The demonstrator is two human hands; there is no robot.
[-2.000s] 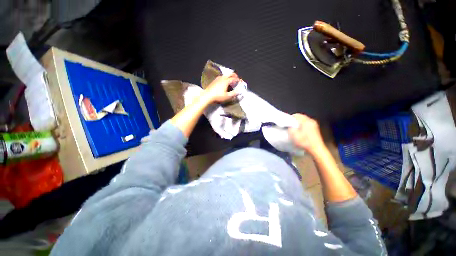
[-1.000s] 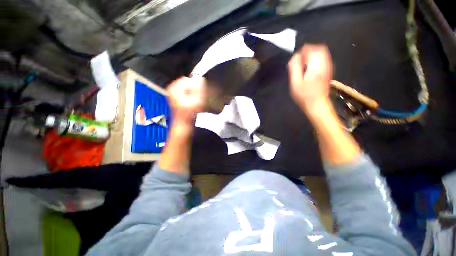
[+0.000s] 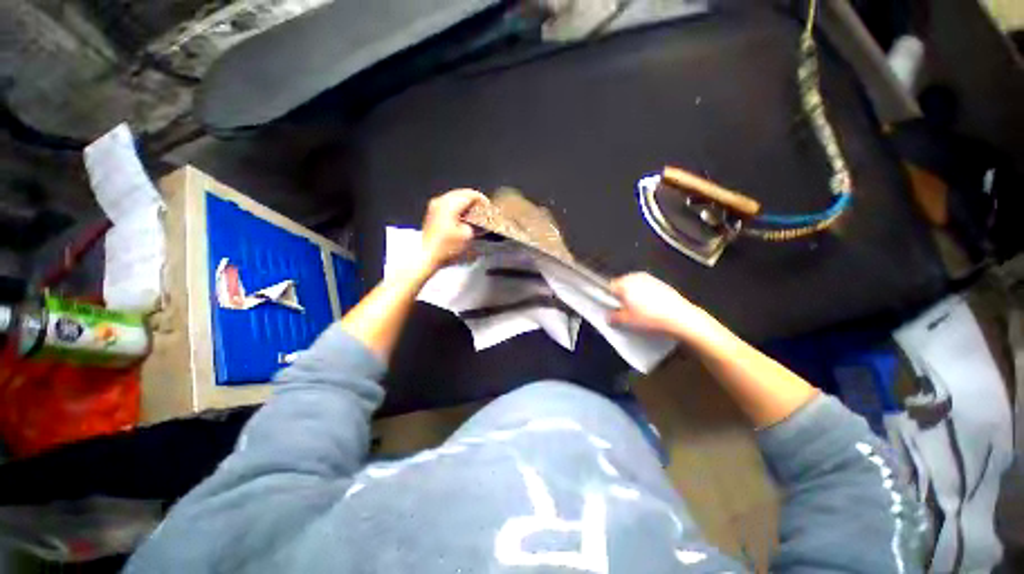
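A white garment piece (image 3: 500, 294) with brown-grey parts lies bunched at the near edge of the black ironing table (image 3: 539, 123). My left hand (image 3: 453, 224) grips it at the upper left, by a mottled brown-grey band (image 3: 522, 230). My right hand (image 3: 648, 305) grips its right end, where white cloth hangs towards the table's near edge. The fingertips of both hands are partly hidden. The steam iron (image 3: 691, 213) rests on the table right of the cloth, with no hand on it.
The iron's blue and yellowish lines (image 3: 811, 219) run up at the right. A drawer box (image 3: 185, 292) with blue front stands left, beside a green-and-white can (image 3: 96, 332). A grey padded arm (image 3: 326, 62) lies along the far edge. White pieces (image 3: 960, 404) hang at the lower right.
One second ago both hands were raised and blurred above separate cloth pieces. Now they are lower and hold cloth at both ends. The white piece at the far side is no longer spread there.
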